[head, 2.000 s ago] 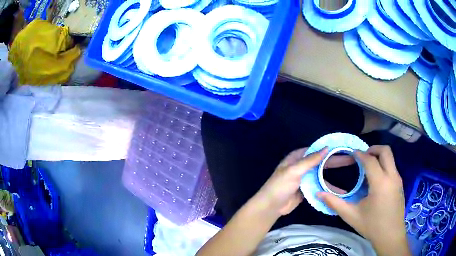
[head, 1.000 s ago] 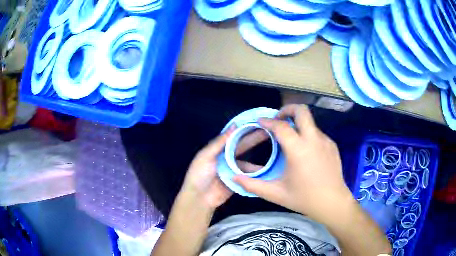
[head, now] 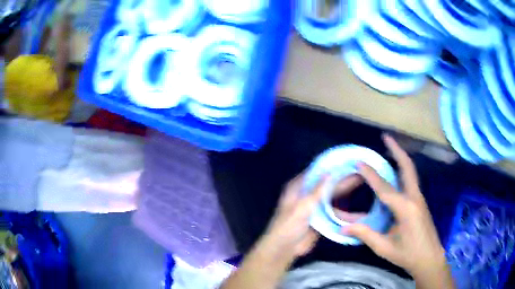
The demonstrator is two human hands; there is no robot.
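A pale blue-white flange ring [head: 322, 217] is held above the lap, its central hole facing up; the frame is blurred. A narrow collar shows around the hole. My left hand [head: 293, 217] grips the ring's left side, fingers partly hidden under it. My right hand [head: 395, 209] is on the ring's right side, with thumb and a finger at the collar and another finger raised off the ring. I cannot tell how deep the collar sits.
A blue flange-ring tray [head: 257, 107] holds flat rings at upper left. Assembled rings [head: 389, 73] overlap on the brown bench [head: 316, 84]. Pink-purple trays [head: 178, 197] stand left of the lap. The inner-ring bin [head: 480, 242] is at lower right. A yellow bundle [head: 31, 84] is far left.
The view has swung left since one second ago, so everything sits further right. Both hands still hold the ring. One right-hand finger has lifted away from it.
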